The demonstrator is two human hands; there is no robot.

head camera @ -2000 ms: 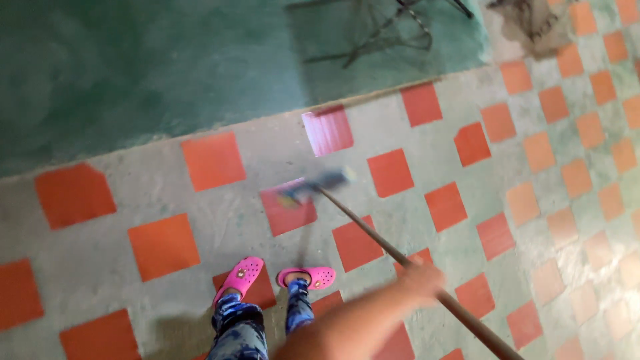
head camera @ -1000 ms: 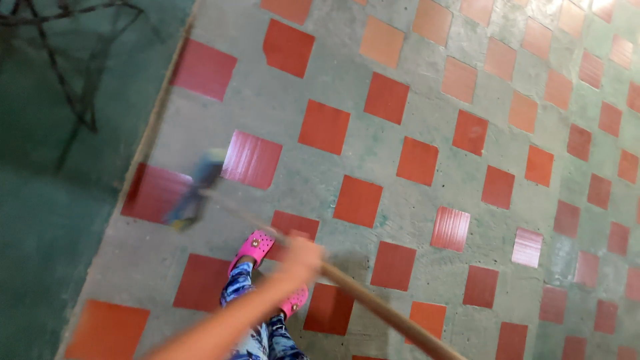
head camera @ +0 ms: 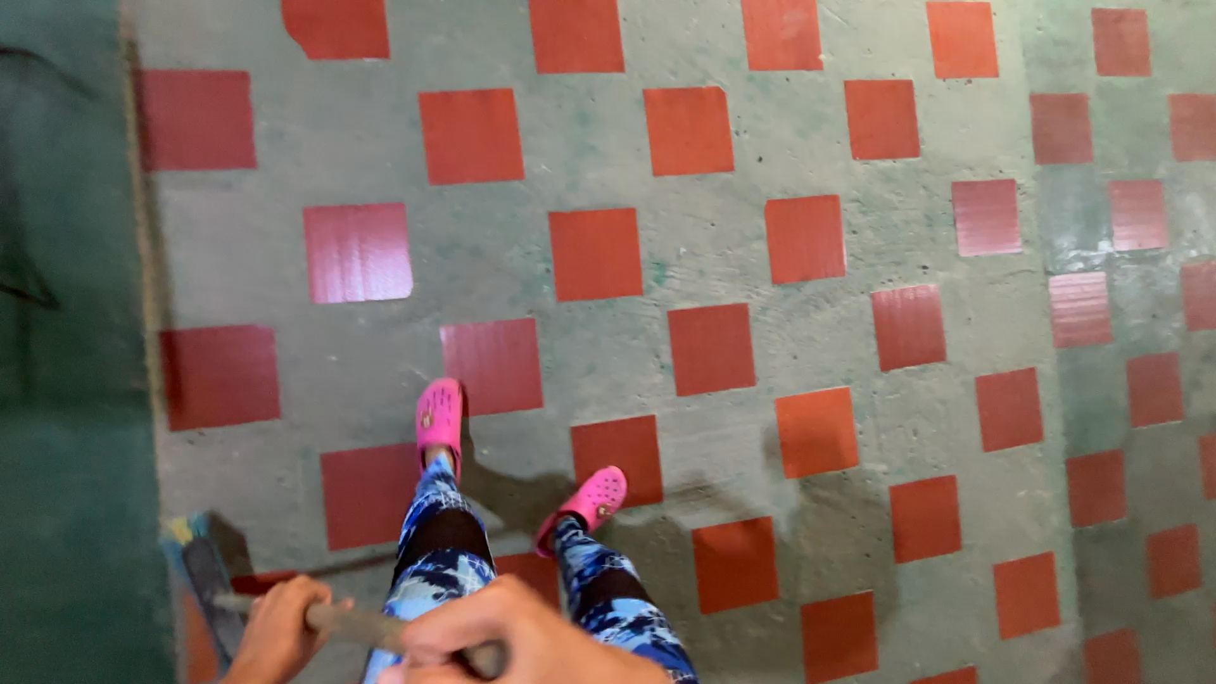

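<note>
Both of my hands are closed around the wooden handle (head camera: 356,625) of a broom. My left hand (head camera: 283,632) grips it nearer the broom head, at the bottom left of the view. Close to the camera, my right hand (head camera: 513,632) holds the handle near its rounded end. The broom head (head camera: 207,579), dark with blue and yellowish bristles, is at the floor beside the edge of the dark green surface. Its lower part runs toward the bottom of the view, and whether all its bristles touch the floor cannot be told.
My feet in pink clogs (head camera: 440,418) stand on a grey-green floor with red squares (head camera: 597,255). At the left lies a dark green surface (head camera: 76,427) with a raised-looking edge (head camera: 147,285). Part of a thin dark frame (head camera: 28,285) shows at the far left.
The broom head has moved from ahead of my feet to their left side. Two hands now show on the handle, where one showed before. The view has turned.
</note>
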